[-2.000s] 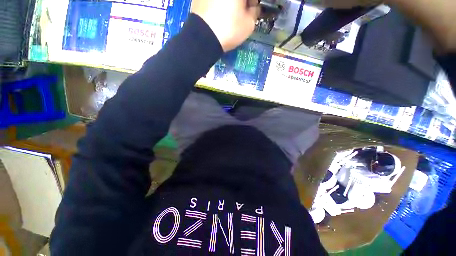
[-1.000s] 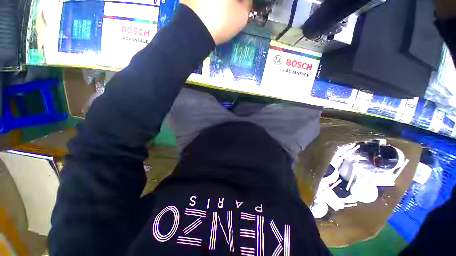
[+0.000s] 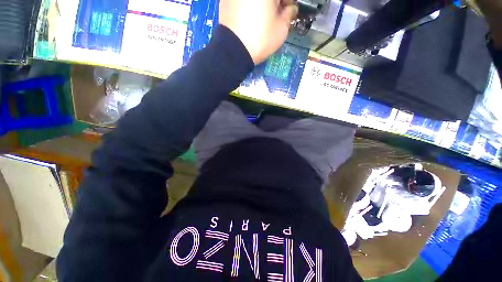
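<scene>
My left hand (image 3: 257, 25) is at the top edge of the picture, partly cut off, its fingers beside dark and metallic parts at the screw feeder (image 3: 332, 25). What the fingers hold cannot be told. The electric screwdriver (image 3: 389, 25), a thick black cylinder, lies slanted over the feeder's right part. My right hand is cut off at the top right; only a blurred bit of skin (image 3: 489, 12) and the dark sleeve show, and its fingers cannot be made out.
Black foam pads (image 3: 435, 69) are stacked right of the feeder. BOSCH-printed sheets (image 3: 329, 82) cover the bench. Below are a carton of white and black units (image 3: 352, 263), a blue crate (image 3: 474, 220), a carton with clear bags (image 3: 82, 99) and a blue stool (image 3: 33, 104).
My left hand and sleeve have shifted slightly right, and more of the fingers shows. The screwdriver appears slightly right and lower. The whole view has shifted a little.
</scene>
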